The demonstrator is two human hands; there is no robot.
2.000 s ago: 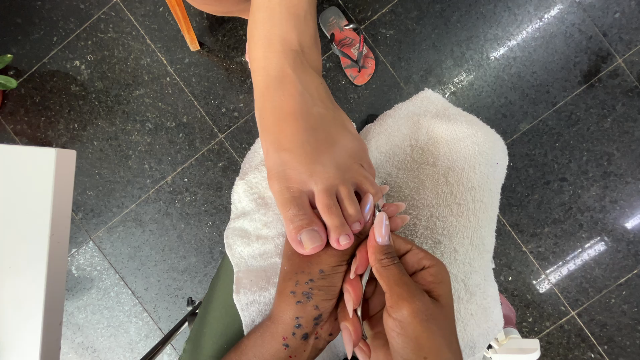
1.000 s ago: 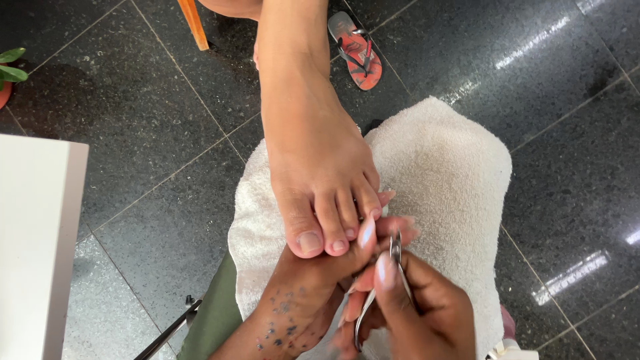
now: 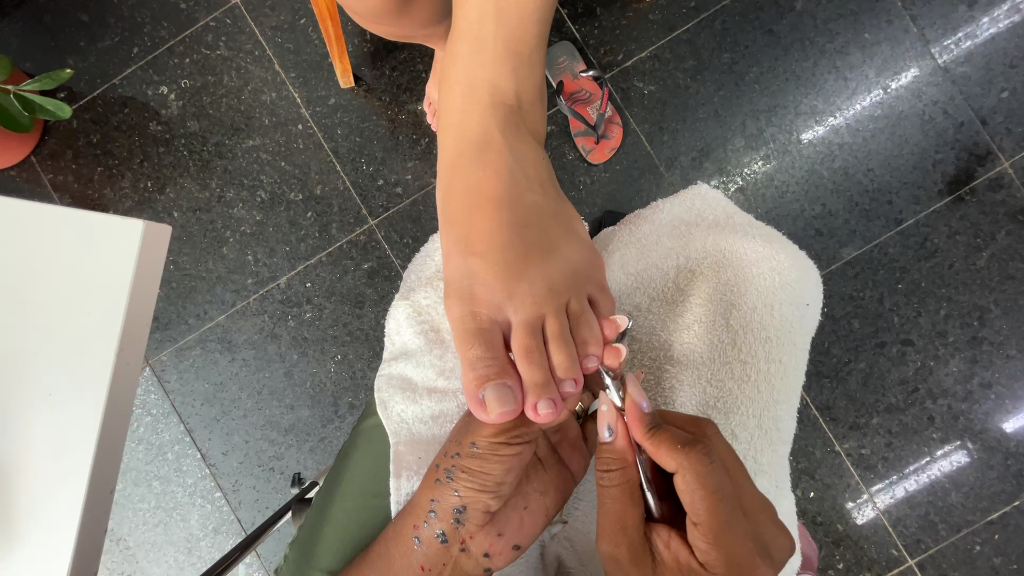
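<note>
Another person's bare foot (image 3: 520, 240) comes down from the top of the view, its toes toward me. My left hand (image 3: 520, 472), dotted with dark and red polish spots, lies palm up under the toes; two of its fingertips show past the small toes. My right hand (image 3: 688, 488) grips metal cuticle nippers (image 3: 646, 476), their jaws at the outer small toes. Whether the jaws touch skin, I cannot tell. A second slim metal part shows near the left fingertips; what it is cannot be made out. A white towel (image 3: 720, 264) lies beneath the hands and foot.
At the left stands a white tabletop (image 3: 64, 360). A red and black flip-flop (image 3: 588, 108) lies on the dark tiled floor. There are also a potted plant (image 3: 32, 104), an orange wooden leg (image 3: 332, 40) and a dark rod (image 3: 260, 532) near green fabric (image 3: 344, 496).
The nippers, partly turned upward near my fingers a second ago, are now tipped toward the small toes. My right hand has kept hold of them.
</note>
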